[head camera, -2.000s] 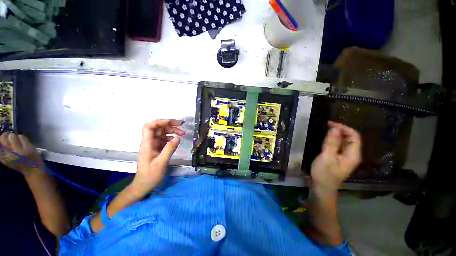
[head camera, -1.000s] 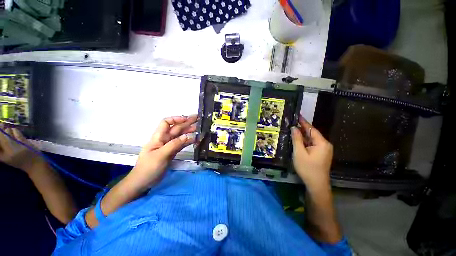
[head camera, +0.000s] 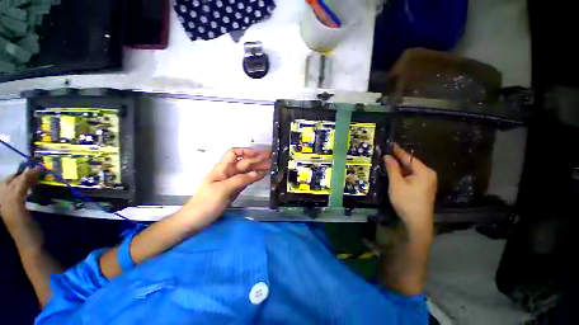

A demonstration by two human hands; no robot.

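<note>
A black square carrier (head camera: 280,190) rests on the conveyor rails in front of me. It holds two yellow-edged circuit boards (head camera: 311,176), packed with parts. A green hold-down bar (head camera: 340,152) crosses the carrier from back to front, right of its middle. My left hand (head camera: 232,178) has its fingertips at the carrier's left edge. My right hand (head camera: 409,184) has its thumb and fingers at the right edge. Both hands are bare, and the carrier sits between them. A blue strap (head camera: 125,255) is on my left wrist.
A second carrier (head camera: 127,152) with boards and no bar is at left, another person's hand (head camera: 16,190) at its edge. Behind the rail are a black tray (head camera: 89,38), polka-dot cloth (head camera: 222,18), white cup (head camera: 320,35) and black-and-silver object (head camera: 255,61). Dark conveyor chain (head camera: 457,115) at right.
My hands came in from apart to the carrier's two sides. The carrier has moved right along the rails. The second carrier has moved in from the left, and the view has shifted.
</note>
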